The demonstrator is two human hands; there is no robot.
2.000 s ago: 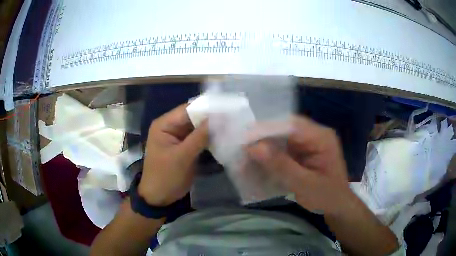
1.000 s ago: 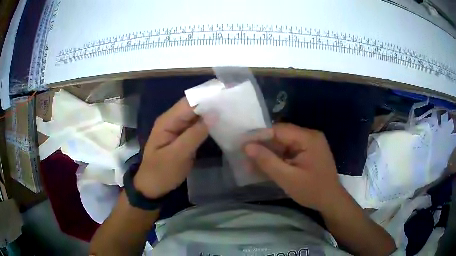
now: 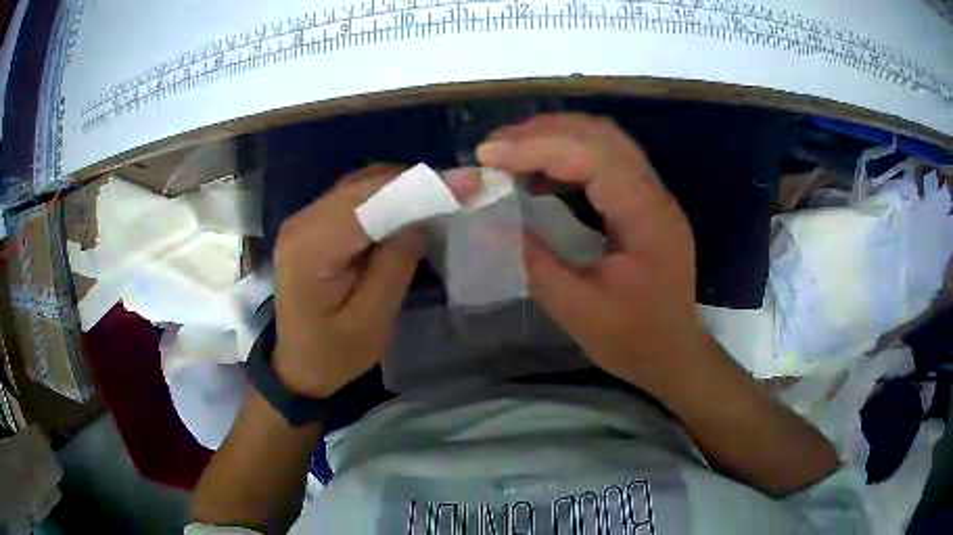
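A white fabric strip (image 3: 408,202) and a thin translucent greyish-white layer (image 3: 486,256) are held together above the lap, below the table's front edge. My left hand (image 3: 350,282), with a dark band on the wrist, grips the white strip at its left part between thumb and fingers. My right hand (image 3: 617,235) is at the right side of the piece, its fingers bent over the top edge and its thumb against the sheer layer. Part of the sheer layer shows under the right palm. The inner fingertips are partly hidden.
The white table (image 3: 345,78) with a printed scale spans the top, its edge just beyond my hands. Cream-white cut pieces (image 3: 157,251) lie at left beside a cardboard box (image 3: 47,303). More white pieces (image 3: 852,287) are piled at right.
My right hand has moved up and curled its fingers over the top of the piece. The fabric is now folded shorter, with the sheer layer hanging in front. The table edge sits higher in view.
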